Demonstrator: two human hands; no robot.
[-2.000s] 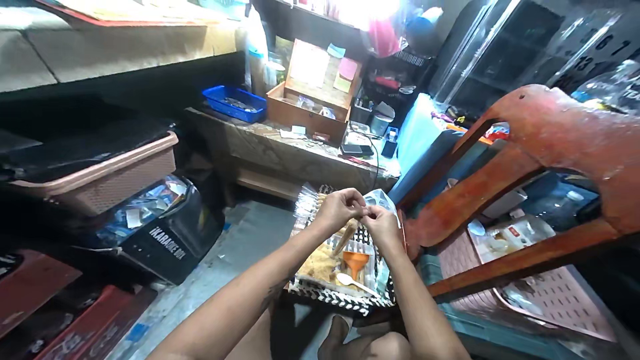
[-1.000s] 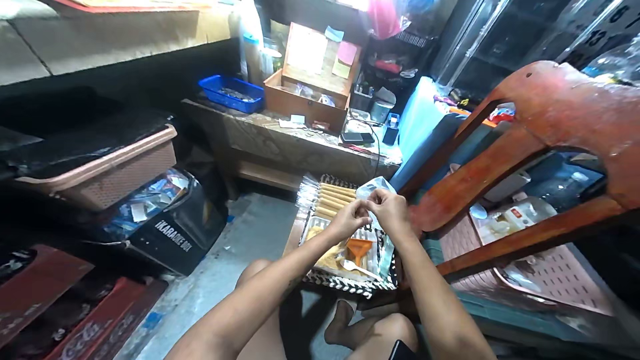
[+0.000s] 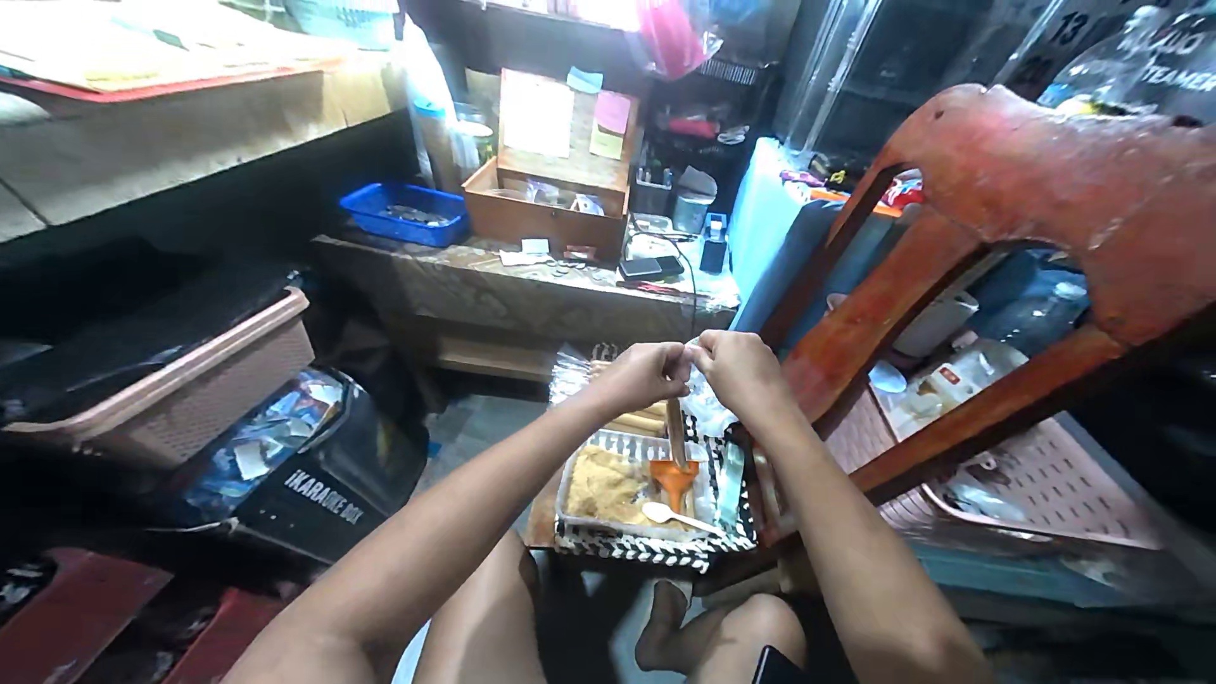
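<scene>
My left hand and my right hand meet fingertip to fingertip, pinching the top of a narrow clear plastic tube filled with brown powder, which hangs down between them. Below it, an orange funnel lies in a clear plastic tub that holds tan powder. Across the tub's near right part rests a white plastic spoon. Several filled tubes lie behind the tub, partly hidden by my left hand. Crumpled clear plastic is under my right hand. A black-and-white woven mat lies beneath these.
A red-brown wooden chair back rises close at right, near a pink plastic basket. Ahead, a ledge bears a blue basket and an open wooden box. Another pink basket stands at left.
The filled tube hangs below my hands now; one second ago it was not visible there. Both hands remain together above the mat.
</scene>
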